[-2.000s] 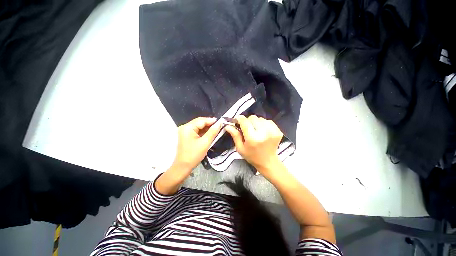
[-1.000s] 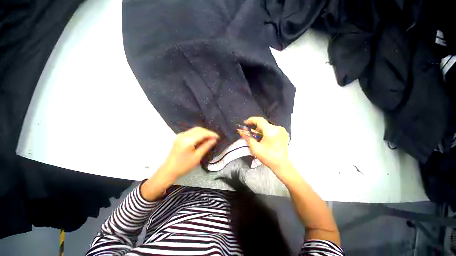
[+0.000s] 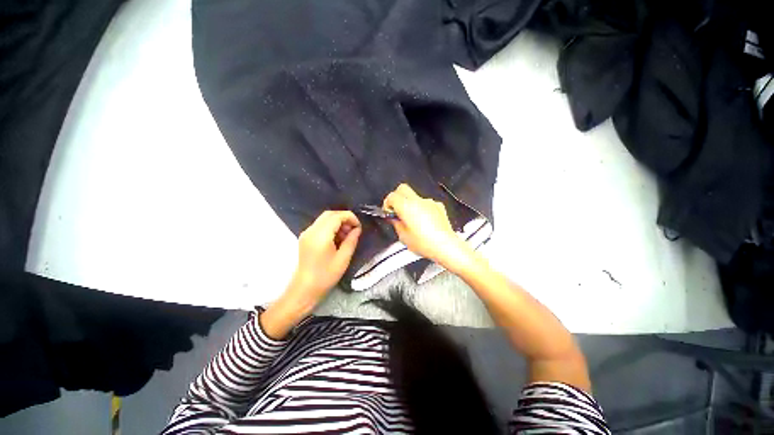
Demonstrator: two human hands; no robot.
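Observation:
Dark speckled trousers (image 3: 322,119) lie spread in front of me, the waist end nearest me. The white waistband lining (image 3: 382,265) with dark lines shows at the near edge. My right hand (image 3: 417,223) is closed around thread snips (image 3: 372,211), whose thin metal blades point left over the cloth. My left hand (image 3: 325,253) is at the left side of the waist, its thumb and fingertips pinching the dark cloth; the exact pinch point is small and partly hidden.
The trousers lie on a white worktable (image 3: 127,170). Dark garments (image 3: 670,127) are heaped at the right, and more dark cloth (image 3: 51,102) is at the left. A loose dark thread (image 3: 611,277) lies on the table at the right. Striped sleeves and dark hair show below.
The snips' blades now show pointing left from my right hand, which has moved left and slightly up. The lining strip worked on earlier is folded out of sight, and the trousers have shifted left.

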